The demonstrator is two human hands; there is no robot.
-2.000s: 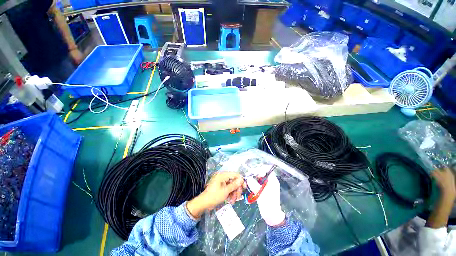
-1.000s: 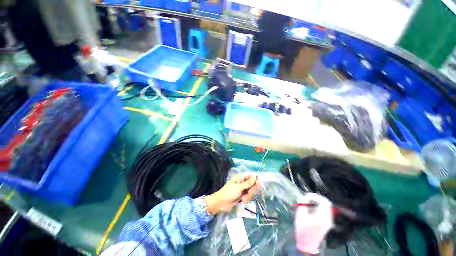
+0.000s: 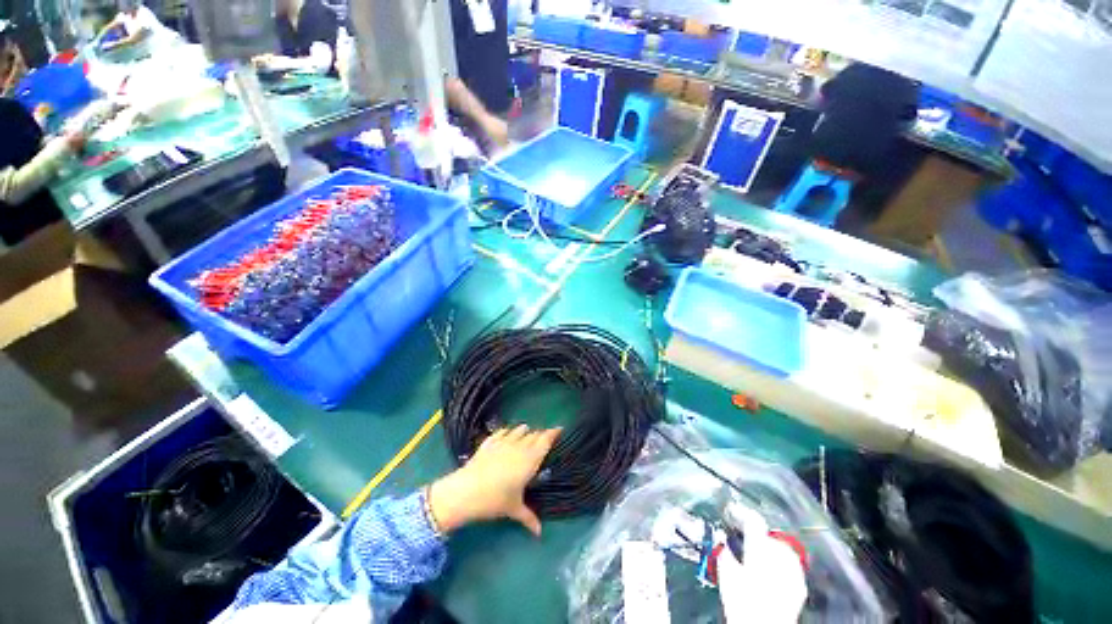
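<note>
My bare left hand (image 3: 496, 479) lies on the lower left of the black cable coil (image 3: 626, 408), thumb spread out, not visibly gripping it. My right hand (image 3: 759, 583), in a white glove, is at the bottom edge and holds the red-handled scissors (image 3: 790, 547); blades and fingers are unclear. It is over the clear plastic bag (image 3: 841, 583), which has a white label (image 3: 644, 583) and small parts on it. A second dark cable bundle (image 3: 976, 536) lies to the right, blurred.
A large blue crate (image 3: 354, 347) of red-ended leads stands at left. A dark-blue bin (image 3: 73, 524) with coils sits below the bench edge. Behind are a light-blue tray (image 3: 738, 323) on a cream box (image 3: 854, 408), an empty blue tray (image 3: 555, 171) and a bagged black bundle (image 3: 1012, 366). Other people stand or sit beyond.
The view has swung left. My left hand has left the bag area and come down on the left coil. My right hand stays over the bag with the scissors.
</note>
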